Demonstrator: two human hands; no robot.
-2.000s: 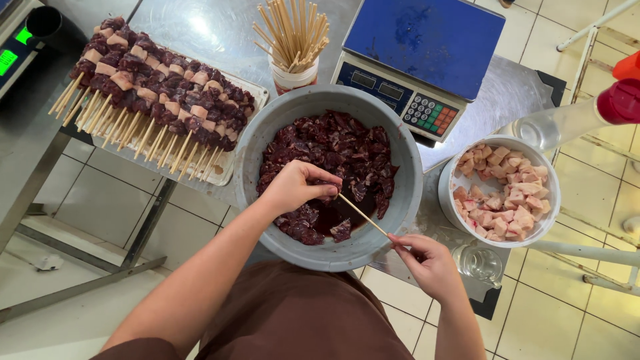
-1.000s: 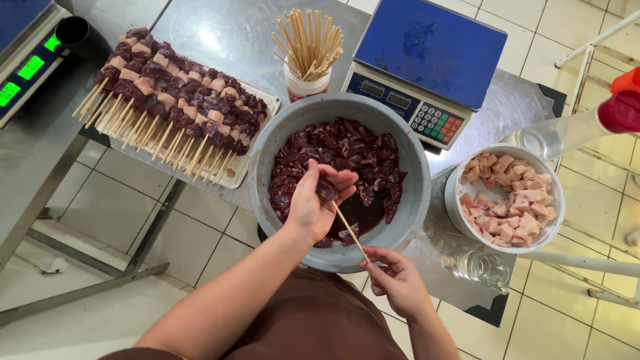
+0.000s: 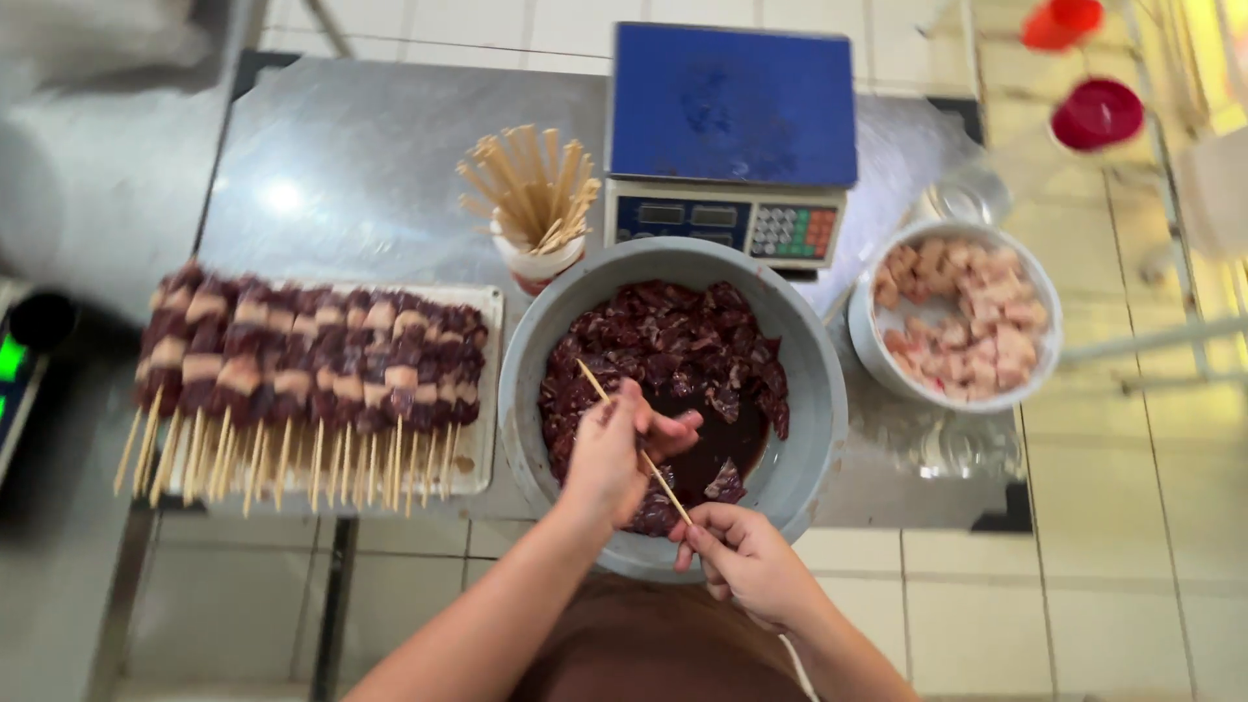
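My right hand (image 3: 746, 561) grips the lower end of a bamboo skewer (image 3: 665, 486) over the near rim of a grey basin (image 3: 824, 390). The skewer slants up and left through my left hand (image 3: 624, 448), its bare tip showing beyond the fingers. The left fingers are partly spread; whether they pinch the stick or hide a piece on it cannot be told. Dark red meat pieces (image 3: 682, 331) and dark liquid lie in the basin. Pale meat chunks (image 3: 1009, 336) fill much of a white round tub (image 3: 1048, 366) at the right. Loaded skewers (image 3: 312, 361) lie side by side on a white tray (image 3: 478, 468).
Behind the basin stand a cup of bare bamboo skewers (image 3: 536, 190) and a digital scale (image 3: 731, 107) with a blue platform. A clear container (image 3: 960, 200) is behind the tub. Another scale's lit display (image 3: 12, 358) shows at the left edge of the steel table (image 3: 370, 127).
One second ago my left hand held a dark piece near the skewer's upper end; now a bare tip sticks out past that hand. The right hand still grips the lower end. The view has shifted.
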